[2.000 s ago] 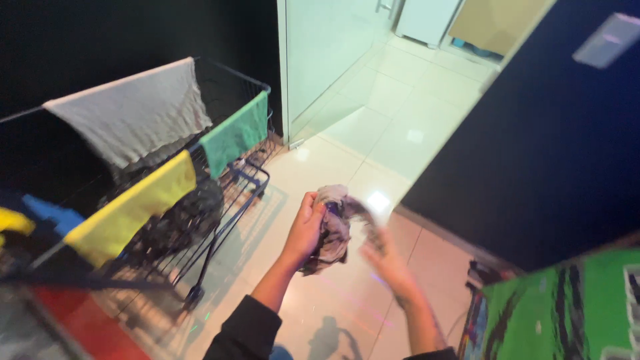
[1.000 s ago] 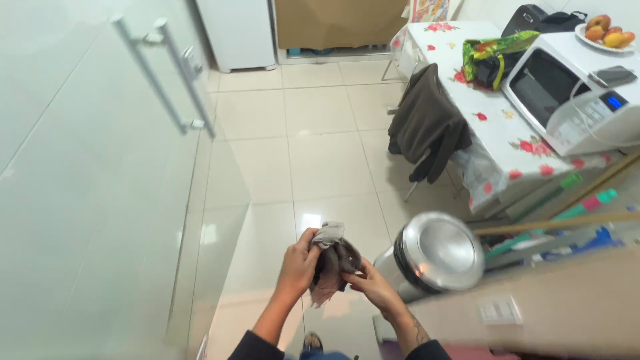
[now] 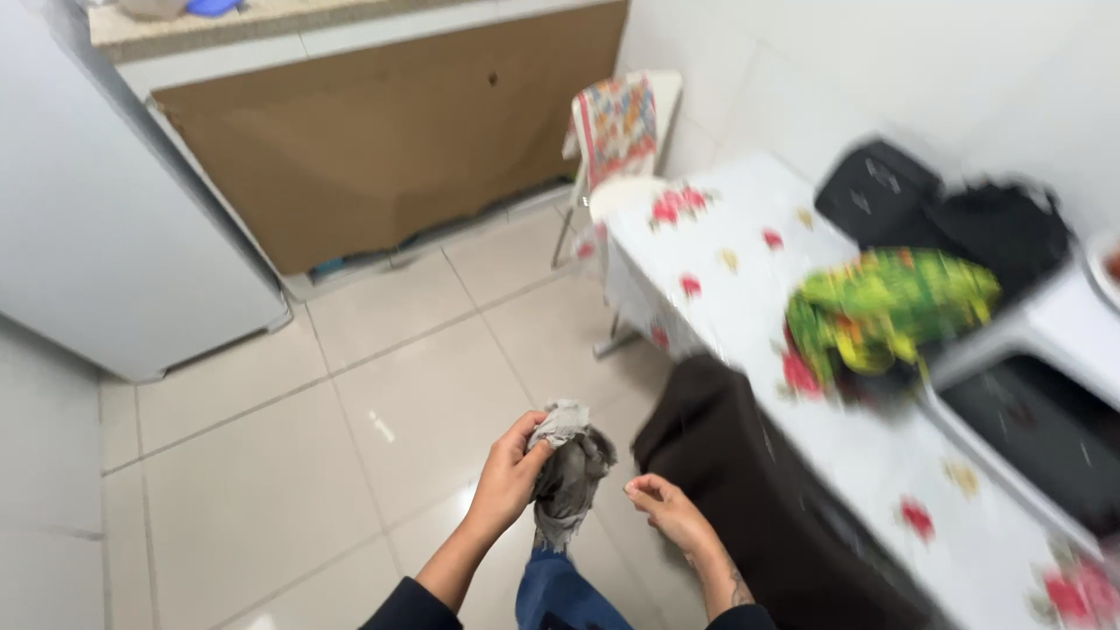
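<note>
A crumpled grey rag (image 3: 570, 477), lighter at its top and frayed along its lower edge, hangs from my left hand (image 3: 510, 472), whose thumb and fingers pinch its upper left side. My right hand (image 3: 669, 512) is a little to the right of the rag and apart from it. Its fingers are curled, thumb near the forefinger, and nothing shows between them. Behind that hand is a dark brown garment (image 3: 744, 472) beside the table.
A table with a flowered cloth (image 3: 744, 236) stands at right, bearing a green patterned bag (image 3: 884, 306), a black bag (image 3: 884, 188) and a microwave oven (image 3: 1041, 429). A white folding chair (image 3: 626, 188) is behind it. A refrigerator (image 3: 131, 201) and a brown panel (image 3: 394, 149) stand ahead.
The view has moved from the drying rack through the doorway to the table and refrigerator. My right hand, at the rag one second ago, is now apart from it; my left still holds it.
</note>
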